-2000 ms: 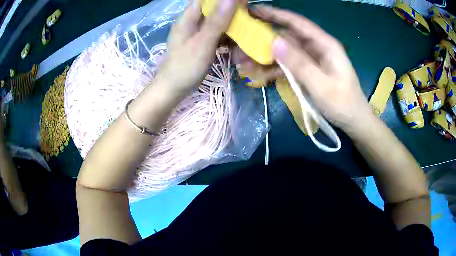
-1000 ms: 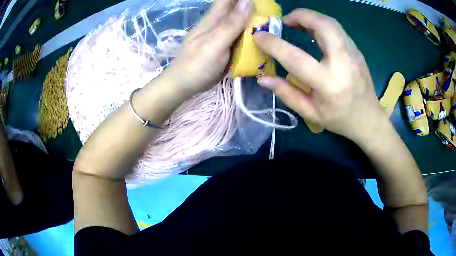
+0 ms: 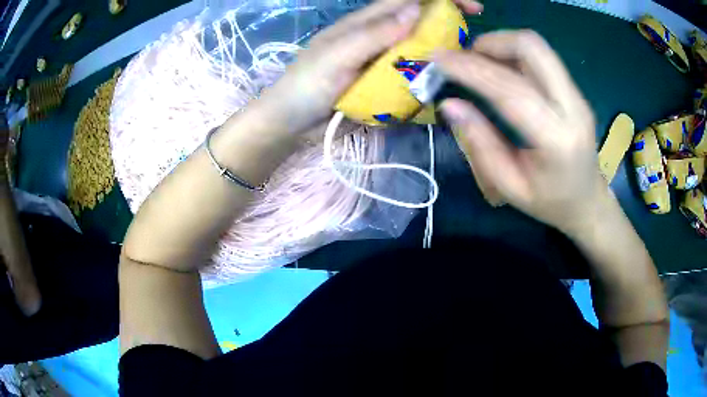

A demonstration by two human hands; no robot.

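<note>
My left hand (image 3: 341, 58) holds a yellow shell with blue marks (image 3: 387, 89) at the top centre, tilted. Red and blue wires and a whitish piece (image 3: 425, 83) show on the shell's side. A white cord (image 3: 387, 167) hangs in a loop from its lower end. My right hand (image 3: 527, 124) is at the shell's right side, blurred, with thumb and fingers around the whitish piece; whether it grips it is unclear. Another white cord end hangs behind the loop.
A bundle of pale cords (image 3: 182, 108) in a clear plastic bag lies left. Beyond it is a golden heap of small parts (image 3: 91, 147). At right are a flat yellow cover (image 3: 616, 146) and heaped yellow units (image 3: 651, 170). Another person's arm (image 3: 17, 256) shows far left.
The shell has turned from its plain yellow face to its marked side with wires. The cord loop has swung left. My right hand has moved from gripping the shell to its whitish piece.
</note>
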